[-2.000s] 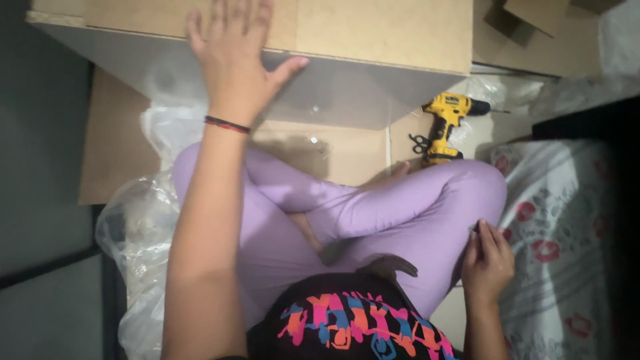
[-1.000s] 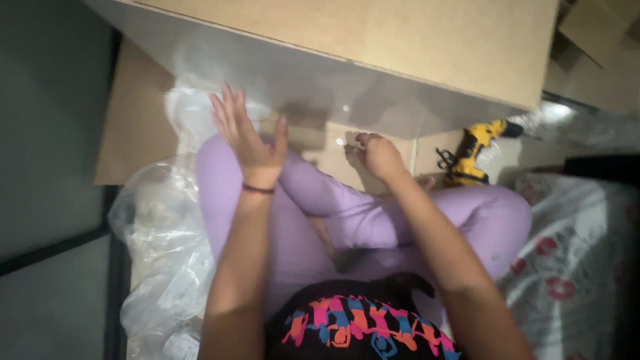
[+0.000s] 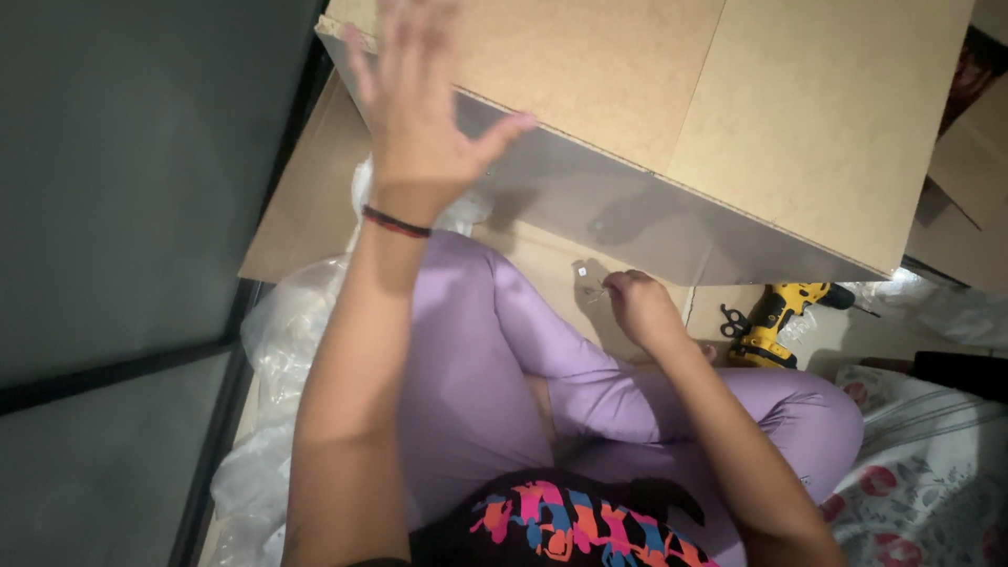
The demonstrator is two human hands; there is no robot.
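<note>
My left hand, blurred, has its fingers spread over the front edge of a large boxy piece with a tan board top and a grey side; whether it touches the board I cannot tell. My right hand is low in front of the grey side, fingertips pinched on small thin metal pieces, perhaps nails. A tiny white square piece lies on the cardboard beside those fingertips. To the right of this hand, a yellow and black cordless drill rests on its side near black-handled scissors.
My crossed legs are close to the boxy piece. Clear plastic wrap lies along the left, beside a dark panel. A floral cloth is at the lower right, and cardboard is at the far right.
My right hand has gone from beside my right knee to the cardboard in front of the boxy piece. My left hand left the board edge and is back over it. The view has shifted.
</note>
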